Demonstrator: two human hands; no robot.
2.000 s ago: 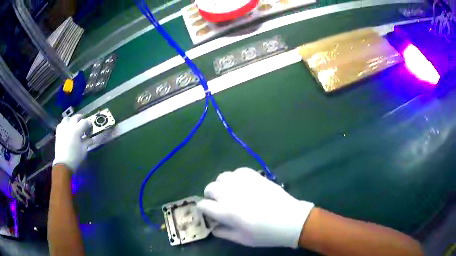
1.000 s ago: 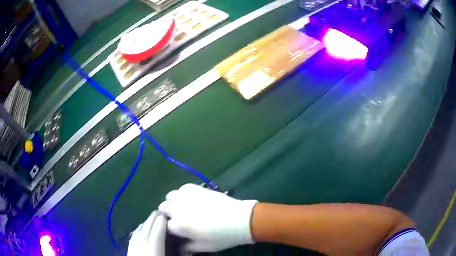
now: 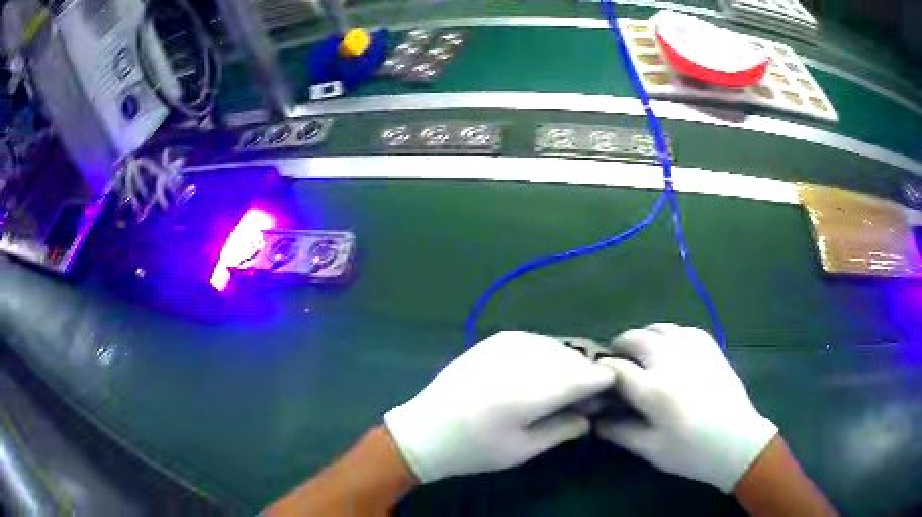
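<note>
My left hand (image 3: pixel 511 404), in a white knit glove, and my right hand (image 3: pixel 687 404), gloved the same, meet at the lower centre. Both close around a small grey metal piece, the pneumatic base fixture (image 3: pixel 584 346), of which only an edge shows between the fingers. Blue air tubing (image 3: pixel 659 151) comes from the top, splits in a Y and runs down behind both hands. Whether a small workpiece is between the fingertips is hidden.
A three-station jig plate (image 3: pixel 324 252) lies at the glaring left UV lamp (image 3: pixel 243 247). More jig plates (image 3: pixel 435 136) lie along the pale strip. A white tray (image 3: pixel 809 93) bears a red-and-white round item (image 3: pixel 713 50). A film-wrapped board (image 3: pixel 859 232) is at right.
The view has swung left. My left hand has come from the far-left jig plate to join my right hand at the fixture. A jig plate now shows at the left lamp.
</note>
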